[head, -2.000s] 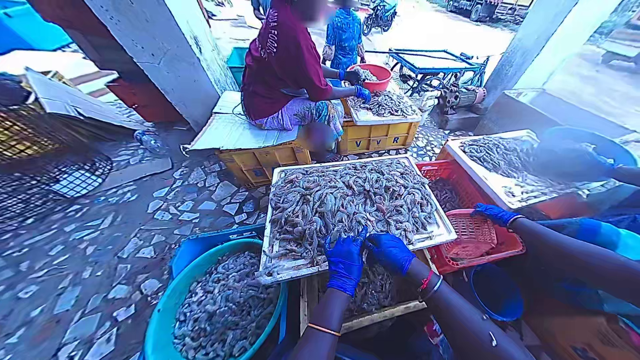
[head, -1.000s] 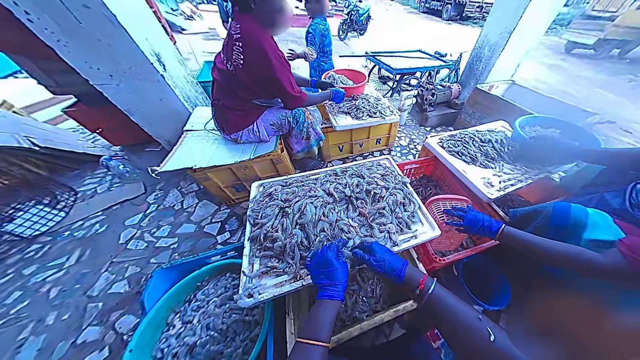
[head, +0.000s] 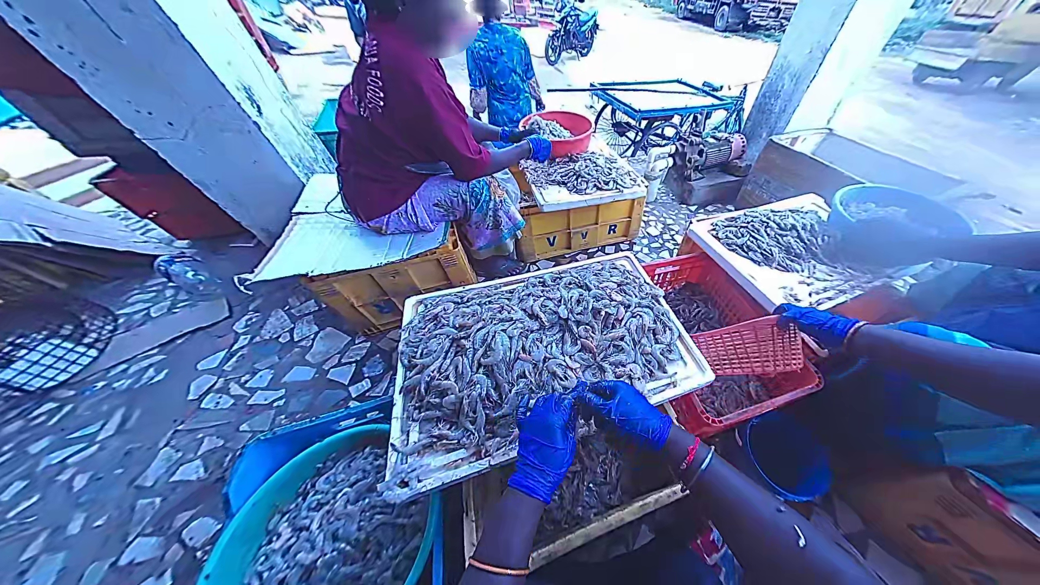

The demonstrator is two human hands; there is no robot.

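Raw shrimp [head: 536, 325] lie heaped on a white tray [head: 691, 370] in front of me. Both my hands wear blue gloves and meet at the tray's near edge. My left hand [head: 546, 443] has its fingers bent at the shrimp, and my right hand [head: 627, 413] touches it at the fingertips. Whether a shrimp is pinched between them is too small to tell. Beneath the tray, a crate [head: 609, 524] holds more shrimp below my hands. A teal tub [head: 223, 540] of shrimp stands at the lower left.
At right, a co-worker's gloved hand [head: 821, 325] holds a small red basket [head: 751, 345] over a red crate [head: 707, 280]. Another shrimp tray [head: 731, 284] lies behind it. A seated person [head: 406, 114] works over a red bowl [head: 573, 130] beside yellow crates [head: 581, 227]. A blue bucket [head: 784, 455] stands low right.
My hands have stayed close together at the tray's near edge, their fingers shifting slightly. The co-worker's hand has raised the small red basket. The standing person in the background has turned.
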